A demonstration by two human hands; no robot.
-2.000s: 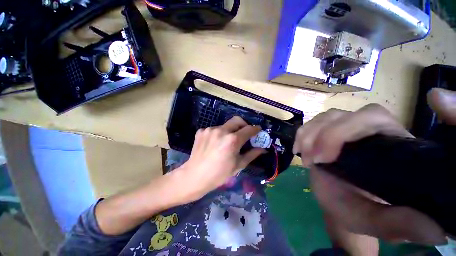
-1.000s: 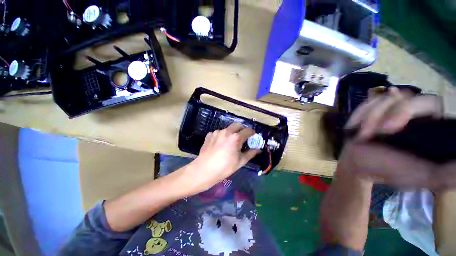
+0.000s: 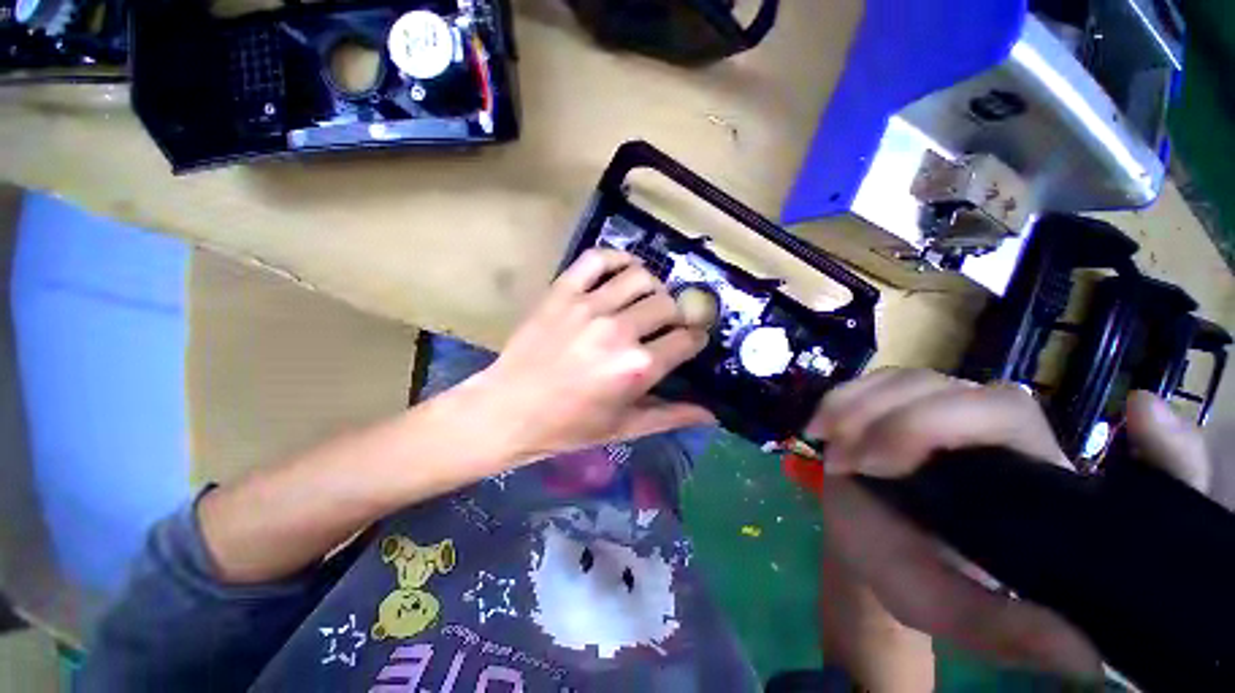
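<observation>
A black housing with a slot handle lies tilted near the bench's front edge. It holds a white disc or gear and has a round hole. My left hand grips the housing's left part, fingers inside and thumb at the near edge. My right hand is shut around a thick black electric screwdriver, at the housing's right end. The screwdriver's bit is hidden behind my fingers.
A silver and blue screw feeder stands behind, to the right. Several black housings stand at the right. Another open housing lies at the upper left. A carton with pale blue inside is at the left, beside my lap.
The screwdriver has moved from the right back to the housing's right end. My left hand has shifted toward the housing's left part. The view has shifted, and more housings show at the right.
</observation>
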